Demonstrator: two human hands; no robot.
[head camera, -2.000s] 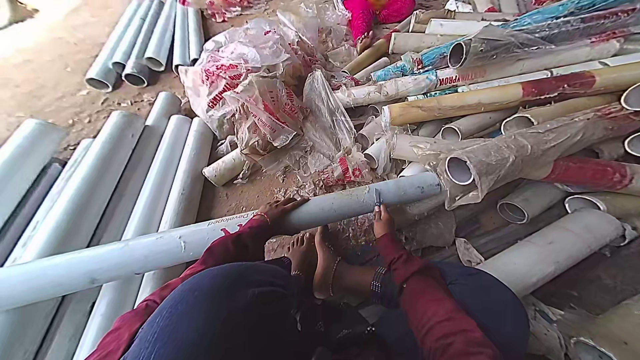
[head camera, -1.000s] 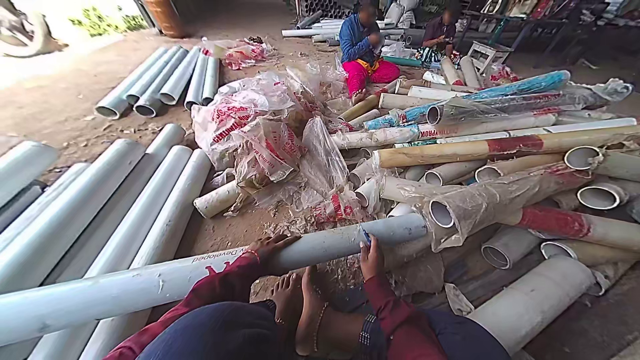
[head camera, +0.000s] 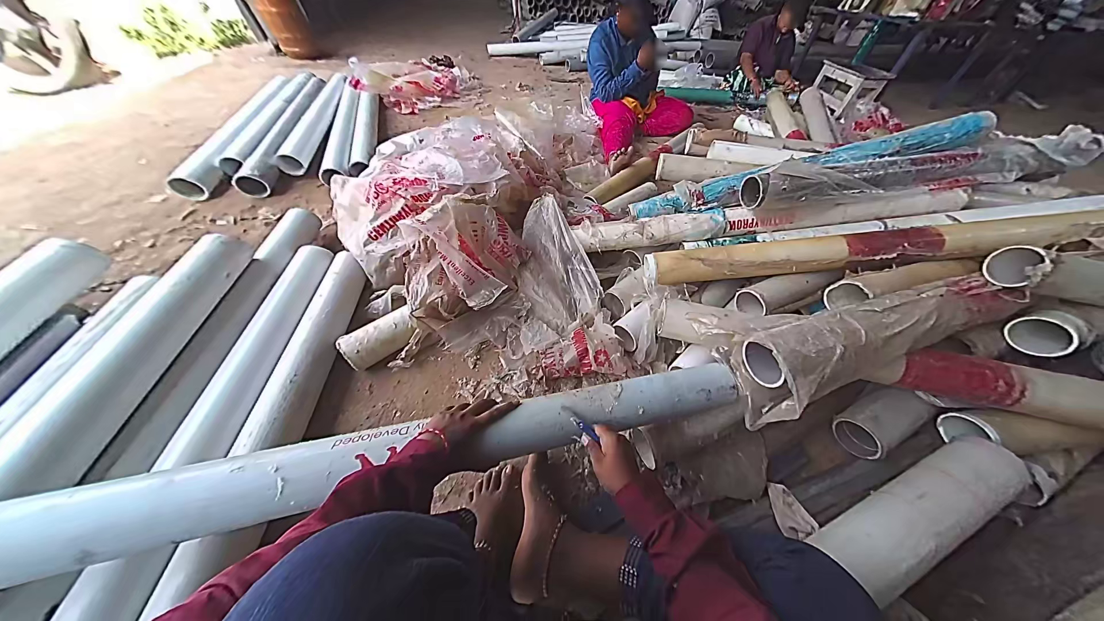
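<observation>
A long pale grey-blue plastic pipe (head camera: 259, 483) lies slantwise across my lap, printed with writing and smeared with whitish scraps. My left hand (head camera: 466, 427) rests over its upper side near the middle, fingers curled round it. In my right hand (head camera: 614, 461) is a small blue-handled tool (head camera: 586, 430), perhaps a knife, whose tip meets the near side of the pipe to the right of my left hand. The pipe's right end is beside a pipe wrapped in clear plastic (head camera: 828, 354). My bare feet are just below the pipe, between the hands.
Bare pipes (head camera: 302, 345) lie side by side at the left, with another group (head camera: 259, 155) behind them. Crumpled plastic wrapping (head camera: 448, 207) is heaped at the centre. Wrapped and dirty pipes (head camera: 776, 259) fill the right side. Two people (head camera: 625, 78) sit at the back, beside a small stool (head camera: 849, 86).
The view has tilted up, bringing the seated people fully into sight. The tool in my right hand still touches the pipe, and my left hand stays on top of it.
</observation>
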